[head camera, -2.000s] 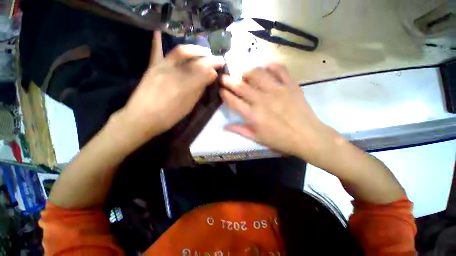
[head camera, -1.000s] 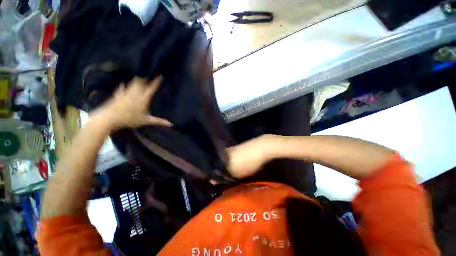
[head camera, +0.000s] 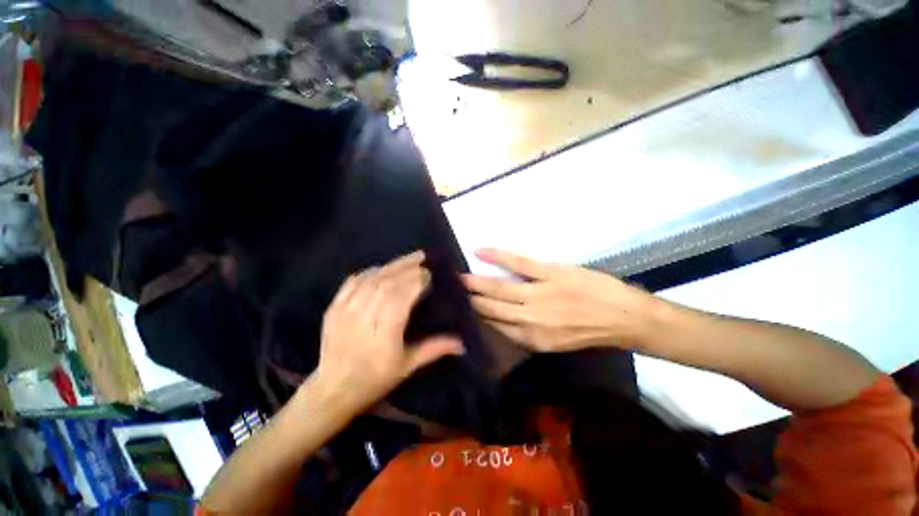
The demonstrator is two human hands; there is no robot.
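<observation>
A large dark garment, black with brown parts (head camera: 292,171), lies over the left of the table and runs down into my lap. Its straight right edge runs from the presser foot area (head camera: 388,106) down towards me. My left hand (head camera: 373,328) lies on the cloth with thumb and fingers spread. My right hand (head camera: 554,302) is flat at the garment's right edge, fingertips on the cloth; it is not clear that it grips anything. The needle is too blurred to make out.
Black thread snips (head camera: 514,72) lie on the beige machine bed (head camera: 645,60), right of the presser foot area. A black rectangular object (head camera: 877,76) is at the upper right. A ruler-like strip (head camera: 746,207) runs along the table's front edge. Mixed items stand at the far left.
The cloth has moved up from my lap and now lies flatter up to the presser foot area. My left hand has moved right and down; my right hand has moved up to the cloth's right edge.
</observation>
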